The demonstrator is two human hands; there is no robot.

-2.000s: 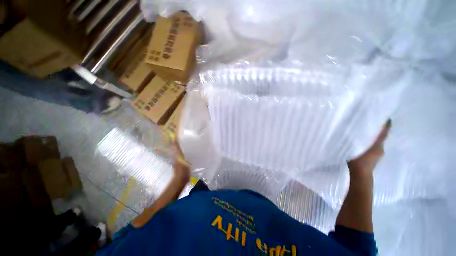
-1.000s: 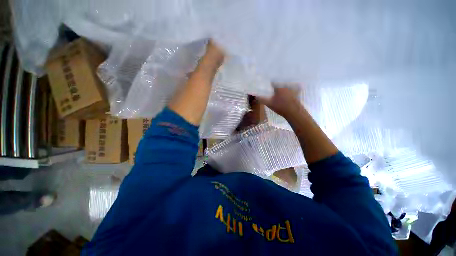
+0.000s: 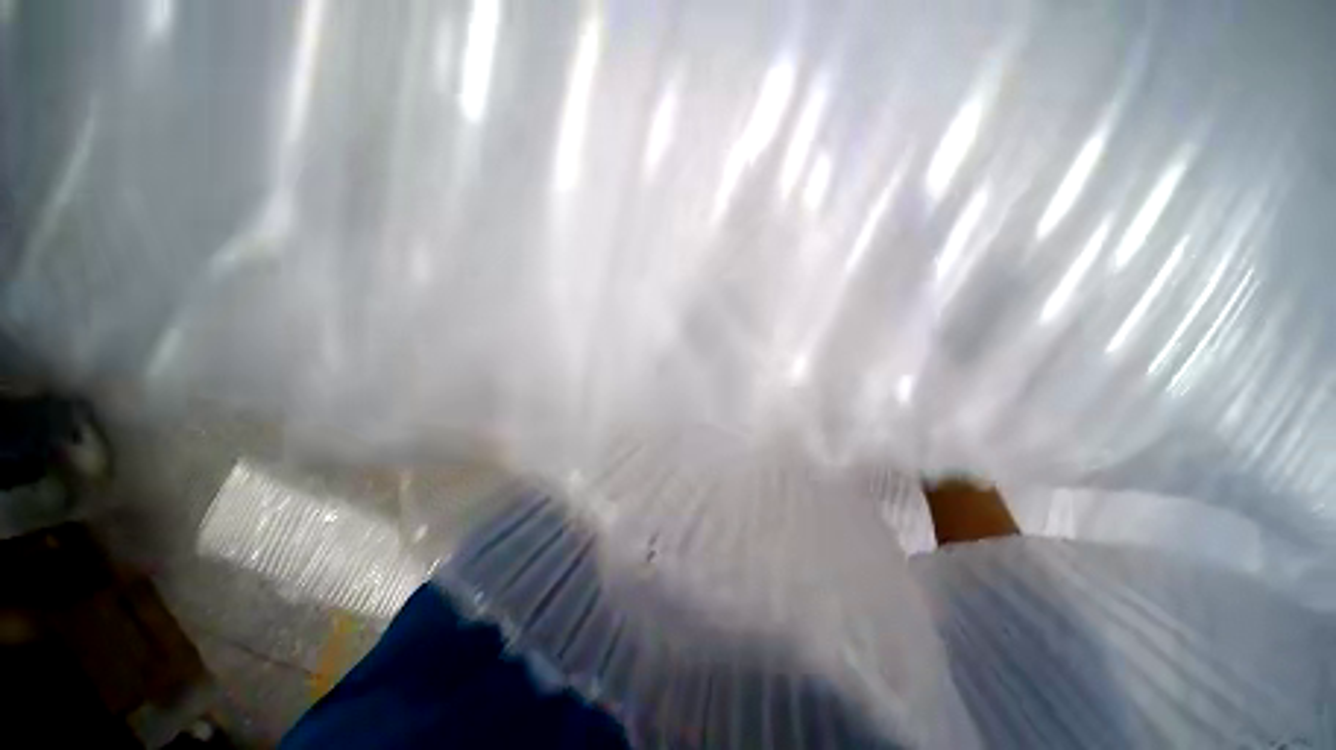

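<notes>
A ribbed, shiny air-column bag (image 3: 586,191) fills the upper and middle view, very close to the camera and blurred. More ribbed air-column sheets (image 3: 703,630) lie below it, over my body. Part of my blue sleeve or shirt (image 3: 454,689) shows at the bottom left of centre. Neither of my hands shows; the plastic covers the area in front of me, and I cannot tell what they hold.
A loose ribbed air-column strip (image 3: 308,535) lies on the grey floor at the lower left, near a yellow line (image 3: 334,652). Dark brown boxes (image 3: 95,630) stand at the left edge. A small brown piece (image 3: 970,510), perhaps cardboard, shows between sheets at right.
The plastic has come up close to the camera and now covers the labelled cartons, the rollers and most of my body. Both hands, seen among the plastic before, are out of sight.
</notes>
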